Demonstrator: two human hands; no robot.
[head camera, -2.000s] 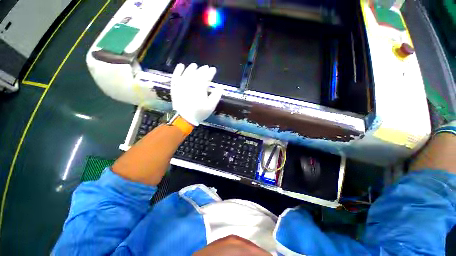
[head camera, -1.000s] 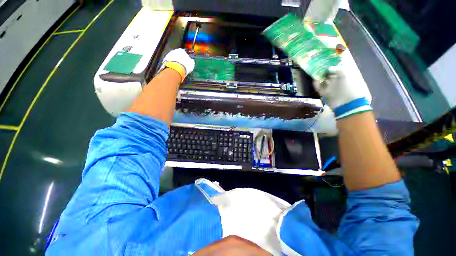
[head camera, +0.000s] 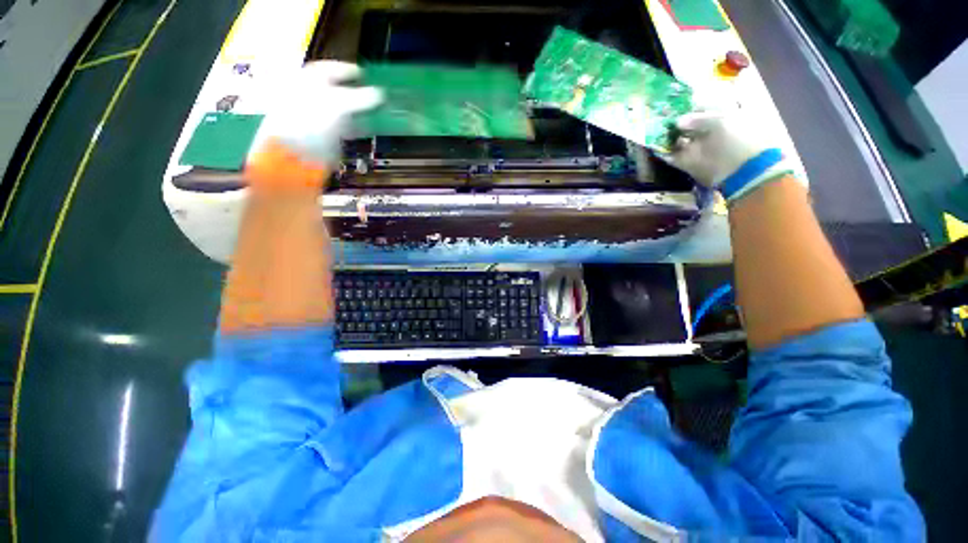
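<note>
My left hand (head camera: 308, 115), in a white glove with an orange wrist band, holds a green circuit board (head camera: 441, 101) by its left end, blurred, above the machine's bay. My right hand (head camera: 713, 149), in a white glove with a blue cuff, holds a second circuit board (head camera: 610, 87) by its lower right corner, tilted, over the bay's right part. The two boards' near ends almost meet; I cannot tell if they touch. The clamp rails (head camera: 488, 170) cross the front of the bay below the boards. The fingertips of my left hand are blurred.
The off-white machine housing has a worn brown-and-blue front edge (head camera: 499, 225), a red stop knob (head camera: 732, 64) and a green pad (head camera: 221, 141). Below are a keyboard (head camera: 435, 310), a coiled cable (head camera: 565, 297) and a mouse (head camera: 634, 295). Another green board (head camera: 867, 27) lies at the far right.
The board that lay between the rails is now lifted in my left hand. My right hand's board has moved slightly left and lower, over the bay.
</note>
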